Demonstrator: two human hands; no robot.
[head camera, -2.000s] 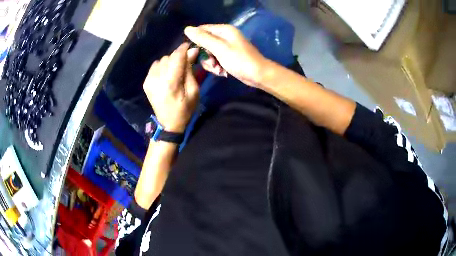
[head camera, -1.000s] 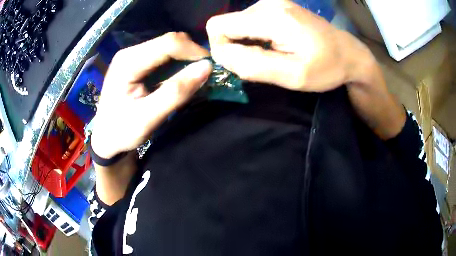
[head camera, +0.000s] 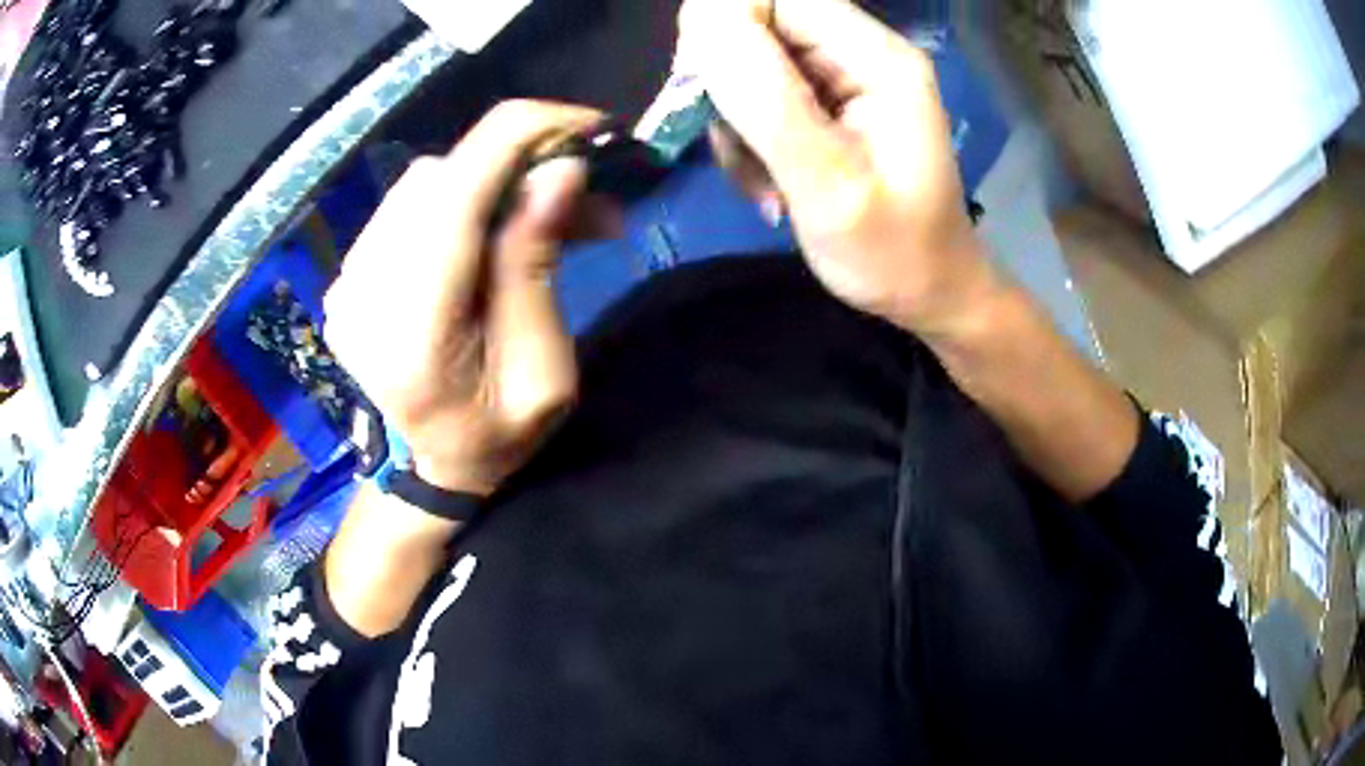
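Observation:
A dark, shiny small parts bag (head camera: 617, 162) with a green-white sheen is held over the lap, blurred. My left hand (head camera: 472, 285) pinches its left end between thumb and fingers; a small gold-coloured spot shows at the fingertips. My right hand (head camera: 853, 172) is raised at the upper middle, its fingers bent, beside the bag's pale upper end. A tiny brownish spot shows at its top fingertips, near the picture's edge. I cannot tell whether my right hand grips the bag or a small part.
Many loose black earbuds (head camera: 105, 127) lie on the dark work mat (head camera: 225, 142) at upper left. Below the bench edge are a red bin (head camera: 157, 516) and a blue bin (head camera: 285, 337). White trays or sheets (head camera: 1220, 112) lie on cardboard at upper right.
My hands have moved apart; the right one has risen towards the top edge. The bag now shows between them, where before both hands met at it.

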